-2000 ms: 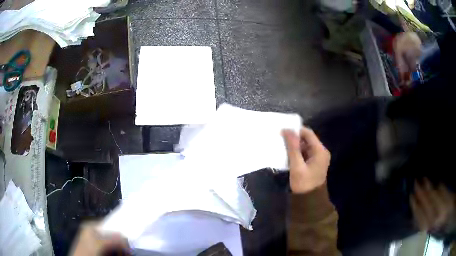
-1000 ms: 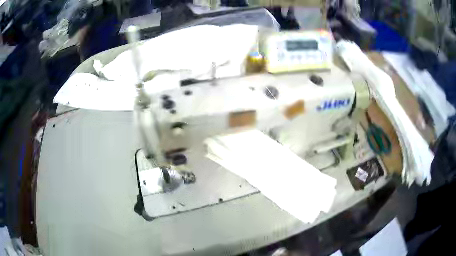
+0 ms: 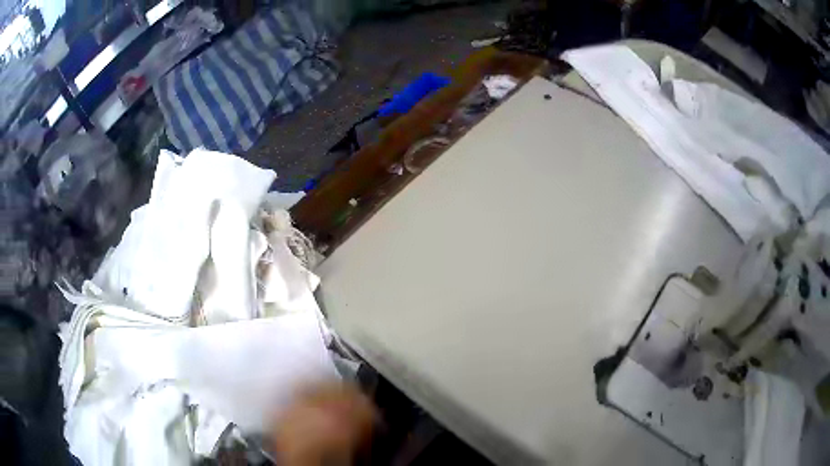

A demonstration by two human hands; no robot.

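A blurred hand, by its place my left hand, is at the bottom edge, at the right corner of a flat white cut panel. Its fingers are too blurred to show whether they grip the panel. The panel lies on a tall, loose bundle of white pieces with frayed edges, left of the table. My right hand is not in view.
The pale table fills the middle. The sewing machine head is cut off at the right, beside its needle plate. White strips lie under its arm. White fabric drapes behind. A striped bag is at the back left.
The view has swung from the floor and stools, past the machine, to the bundle at left. Two seconds ago both hands were on white pieces; now one blurred hand shows at the bundle.
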